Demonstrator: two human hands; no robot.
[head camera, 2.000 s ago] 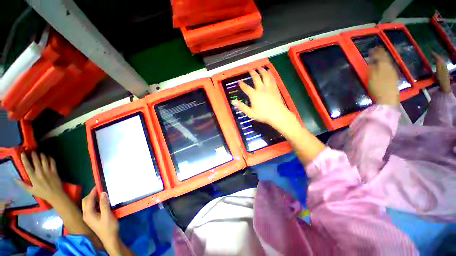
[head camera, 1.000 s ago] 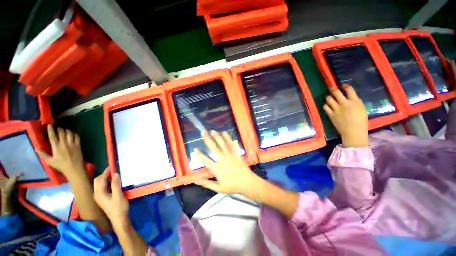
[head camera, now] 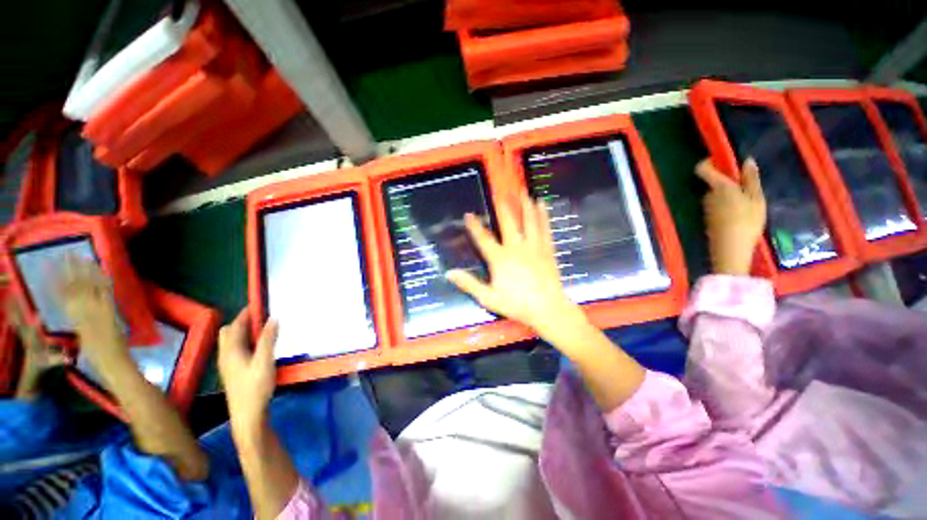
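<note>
Three tablets in joined orange-red frames lie in a row before me. The left tablet (head camera: 318,274) shows a blank white screen. The middle tablet (head camera: 432,295) and the right tablet (head camera: 610,239) show dark screens with small text lines, some green. My left hand (head camera: 247,361) holds the lower left edge of the left tablet's orange-red frame (head camera: 335,368), thumb on the rim. My right hand (head camera: 523,269) is open, fingers spread, over the join between middle and right tablets, covering part of both. Whether a fingertip touches glass is not clear.
Orange-red trays (head camera: 178,112) are stacked at back left beside a grey upright (head camera: 305,76); another stack (head camera: 544,46) stands behind. A blue-sleeved neighbour handles tablets (head camera: 61,279) at left. Another person's hand (head camera: 734,218) is at a tablet (head camera: 778,183) on the right.
My right hand has moved from the middle tablet's lower part up and right. The middle screen now shows a text list. My left hand stays on the frame. The view has shifted left.
</note>
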